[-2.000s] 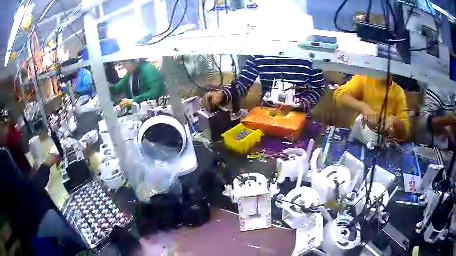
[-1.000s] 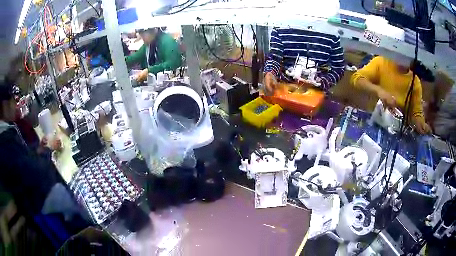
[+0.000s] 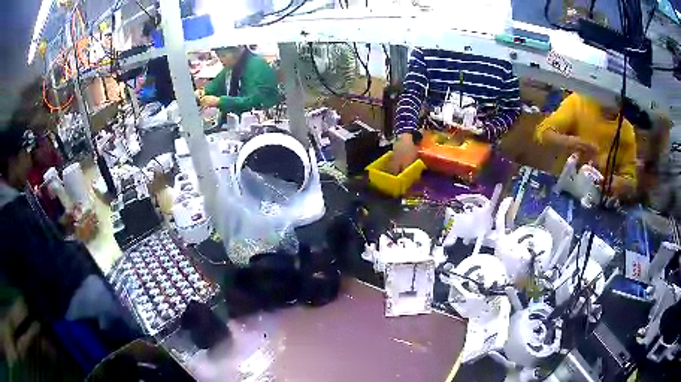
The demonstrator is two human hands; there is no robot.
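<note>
Neither of my hands can be made out in the picture. Nearest in front is the purple-brown work mat. A white housing sub-assembly stands at its back edge, a square frame facing me and a round opening on top. Several more white housings with dark wires crowd the bench to the right. A large white ring housing with a dark centre stands upright at centre left, clear plastic around its lower part. Dark, blurred objects lie below it. A flat tray of small round silver parts lies at the left.
Across the bench, a person in a striped sleeve reaches into the yellow parts bin beside an orange box. A person in yellow handles a white part. Another person is close at left. Black cables hang at right.
The view has shifted, and more mat shows than two seconds ago. The striped-sleeved person's hand has moved into the yellow bin. The white housings beside the mat keep their arrangement.
</note>
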